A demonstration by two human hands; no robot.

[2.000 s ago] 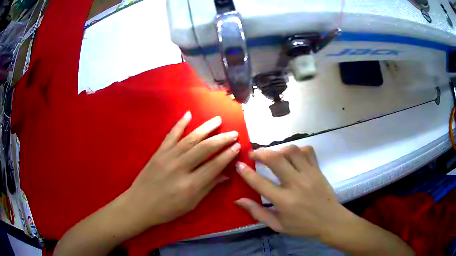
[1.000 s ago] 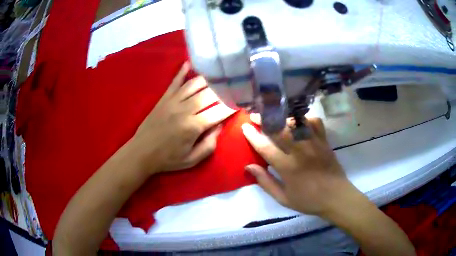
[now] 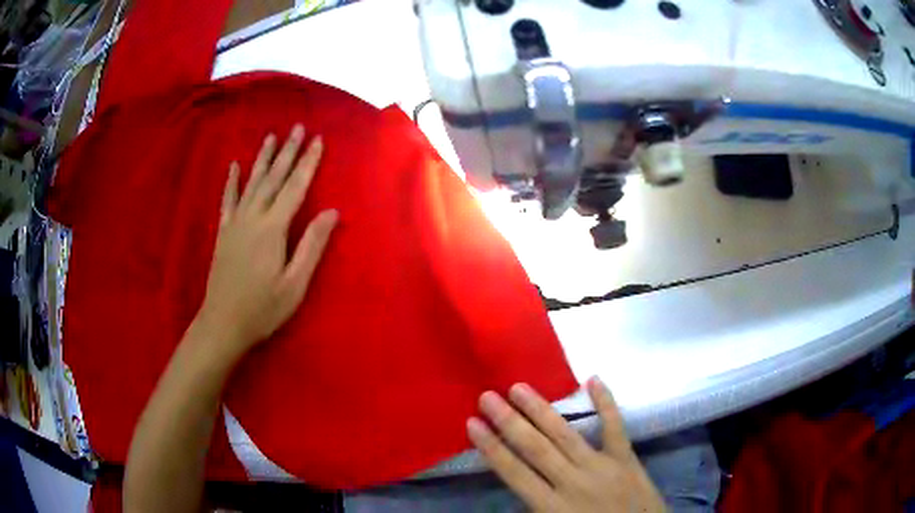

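A large red cloth panel [image 3: 371, 331] lies spread left of the needle area, its right edge running from under the lit machine head down to the table's front edge. My left hand [image 3: 263, 240] lies flat on the cloth at the left, fingers spread, gripping nothing. My right hand [image 3: 562, 456] is at the front edge, its fingertips at the cloth's lower right corner, thumb apart; it is cut off by the bottom of the picture. The white sewing machine head [image 3: 642, 70] stands above, with a shiny silver loop [image 3: 555, 140]. The presser foot is not clearly visible.
A black smartphone [image 3: 752, 176] lies on the machine bed under the arm. More red cloth [image 3: 161, 50] extends to the upper left. Dark red cloth [image 3: 803, 466] is heaped below the table at the lower right.
The cloth has been shifted and now lies smoother, with a curved outline, away from the needle. My left hand has moved left. My right hand has moved down from beside the needle to the front edge.
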